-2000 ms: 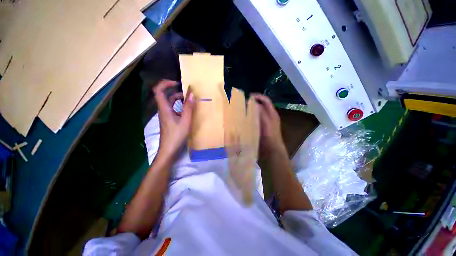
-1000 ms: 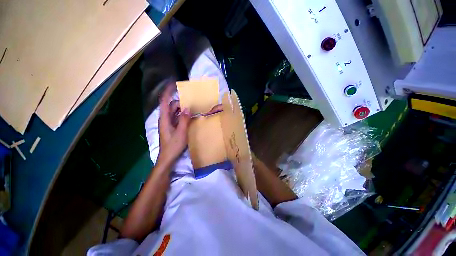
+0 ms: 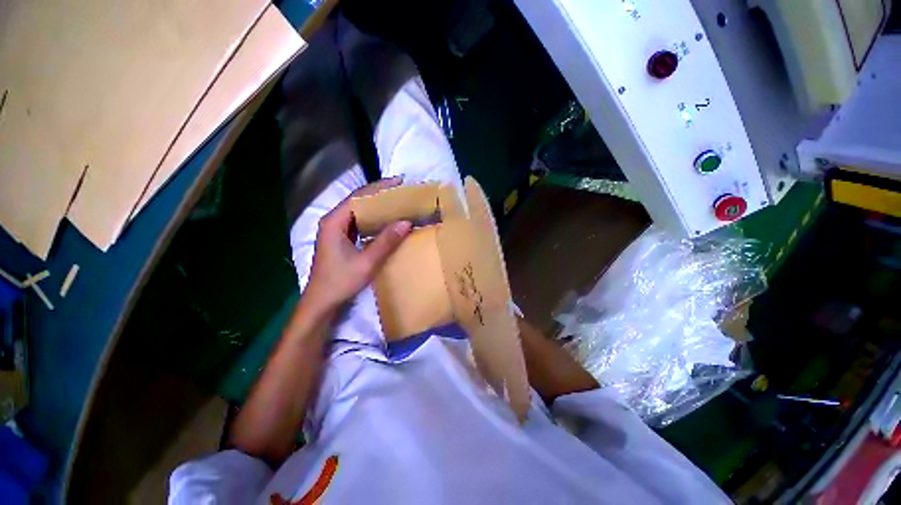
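Note:
A partly folded box [image 3: 415,281], brown inside, lies over my lap. Its lid panel [image 3: 484,286] with a black logo and scalloped edge stands up on the right side. A strip of blue outer face shows at its near end. My left hand [image 3: 356,247] grips the far end, with the thumb inside and fingers around the outside, where the end panel is bent inward. My right hand is hidden behind the lid panel; only the forearm shows.
Flat brown blanks [image 3: 109,108] are stacked on the green bench [image 3: 148,237] at left, with small pale scraps [image 3: 40,286] near them. A white machine panel [image 3: 672,118] with red and green buttons is at upper right. Crumpled clear plastic [image 3: 662,325] lies below it.
The far end panel, upright and flat before, is now folded inward under my left thumb. My right hand has moved behind the lid panel, out of sight.

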